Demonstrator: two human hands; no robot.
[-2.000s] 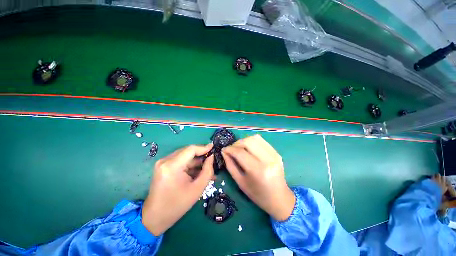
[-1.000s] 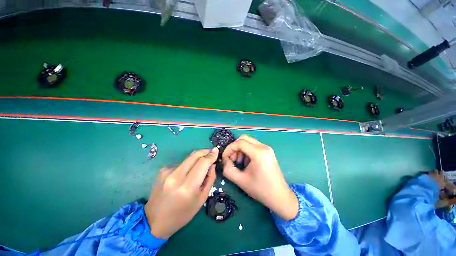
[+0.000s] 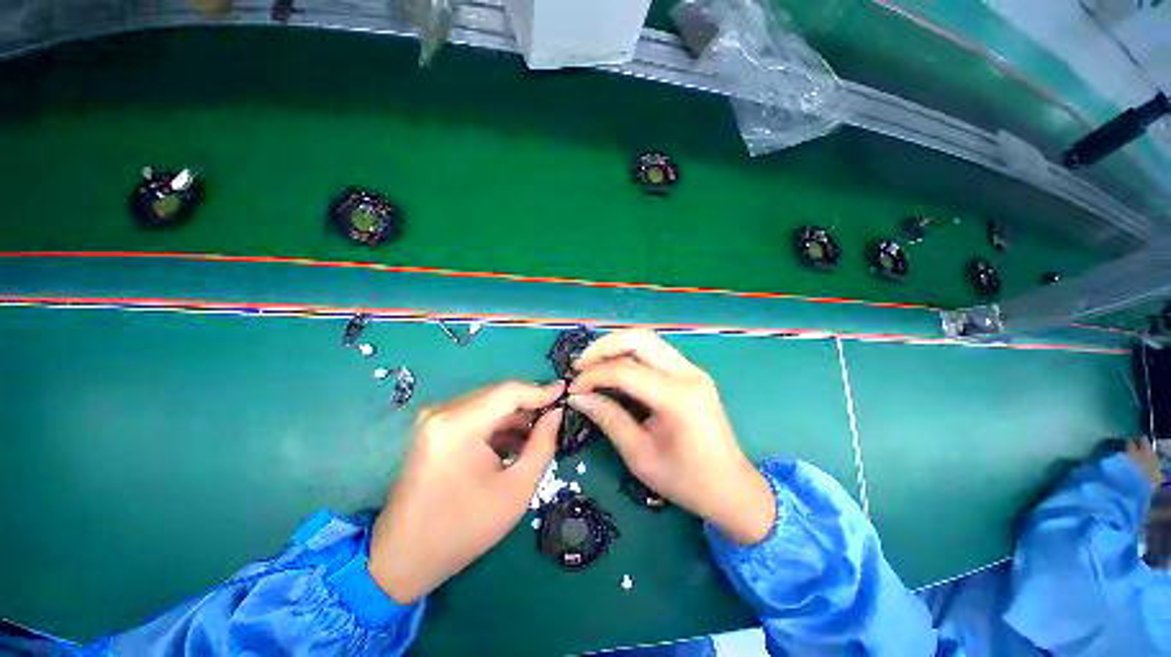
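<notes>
My left hand [image 3: 469,469] and my right hand [image 3: 670,430] meet at the fingertips over a black round unit [image 3: 574,431], pinching it between them; the fingers hide much of it. Another round unit [image 3: 569,347] lies just beyond the fingertips. A round black unit with a metallic centre [image 3: 575,529] lies on the mat below the hands. A pile of small white parts [image 3: 550,488] sits between it and my left hand. Part of another dark unit [image 3: 642,492] shows under my right hand.
Small dark parts [image 3: 403,385] and white bits lie left of the hands. Beyond the red line, the green belt [image 3: 514,154] carries several round units [image 3: 365,216]. A rail behind holds a white box [image 3: 578,32] and clear bag [image 3: 771,84]. Another person's blue sleeve [image 3: 1079,539] is at right.
My right hand's fingers have extended back to my left fingertips at the unit. A dark unit now shows beneath my right hand. Units on the belt appear shifted slightly right.
</notes>
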